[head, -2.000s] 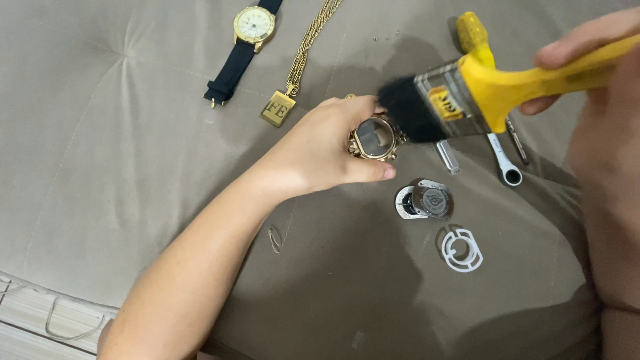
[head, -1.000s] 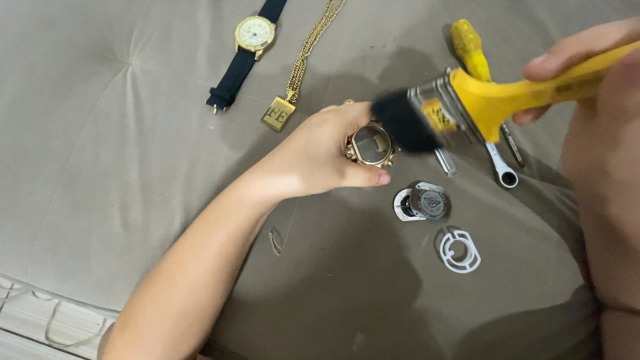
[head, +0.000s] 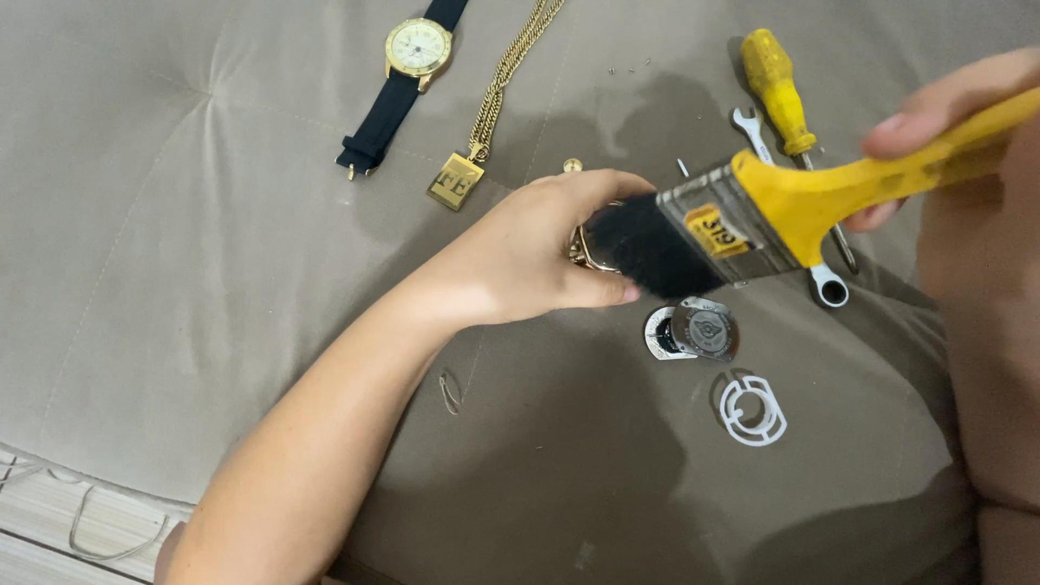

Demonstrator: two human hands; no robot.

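My left hand (head: 561, 252) grips a gold-toned watch case (head: 587, 250) between thumb and fingers, low over the cushion. My right hand (head: 934, 138) holds a paintbrush (head: 780, 203) by its yellow handle. The black bristles lie across the case and hide most of it. Just below the bristles, a round steel case back (head: 707, 329) partly overlaps a watch movement or dial part (head: 662, 335). A white plastic spacer ring (head: 753, 411) rests lower right of them. A small gold-toned round part (head: 573, 165) sits above my left hand.
Grey upholstered cushion (head: 244, 244) under everything. At upper left are a black-strapped watch (head: 418, 49) and a gold chain with pendant (head: 456, 181). A yellow-handled screwdriver (head: 772, 85) and a wrench (head: 829, 286) lie near my right hand. Tiny screws (head: 632, 70) lie at the top.
The brush has moved down over the watch case, whose round opening showed uncovered in the earlier frames. My left hand keeps its hold in about the same place.
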